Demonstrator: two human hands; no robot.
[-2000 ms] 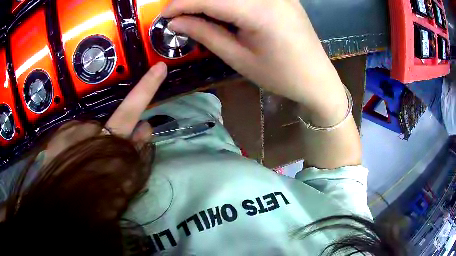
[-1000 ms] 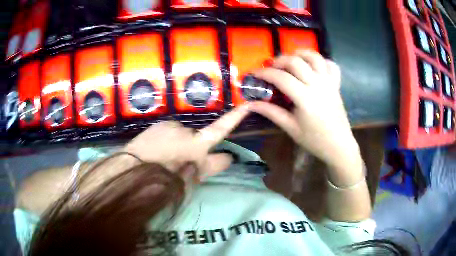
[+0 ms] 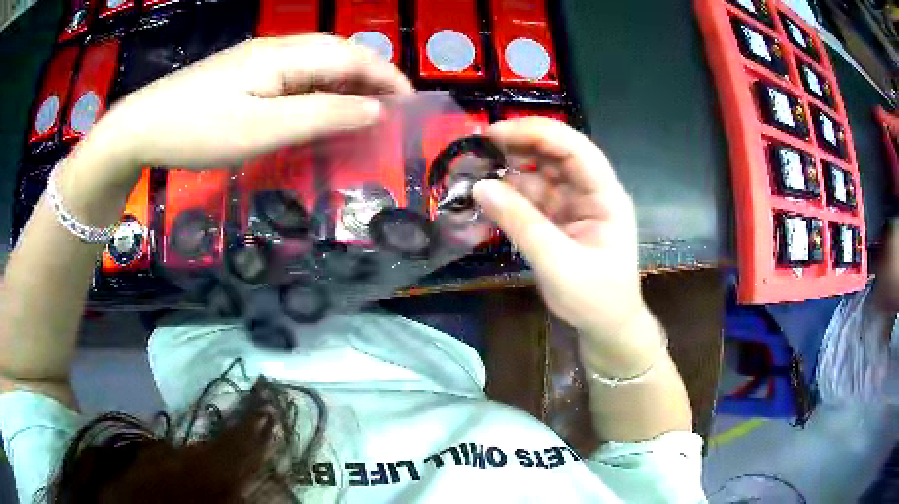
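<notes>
A clear, wrinkled film point(image 3: 340, 261) with several black-ringed discs hangs in front of the housings, blurred. My left hand point(image 3: 266, 98) reaches across from the left, its fingertips closed at the film's upper edge. My right hand point(image 3: 562, 207) pinches a black-ringed trim disc point(image 3: 463, 162) between thumb and fingers at the film's right end; whether the disc is off the film cannot be told. Behind the film, orange-red housings sit in a black blister tray, partly hidden. One housing at the left point(image 3: 138, 202) shows a fitted disc.
Housings with pale round recesses point(image 3: 451, 49) stand in the tray's back row. A red foam tray point(image 3: 729, 148) with small black-and-white parts lies at the right on the dark green surface point(image 3: 641, 128). Below are cardboard point(image 3: 631, 364) and a blue object point(image 3: 759, 379) on the floor.
My right hand has left the front-row housing and now grips a disc. My left hand has moved up and across with the disc-bearing film, which was not visible before. The view has shifted.
</notes>
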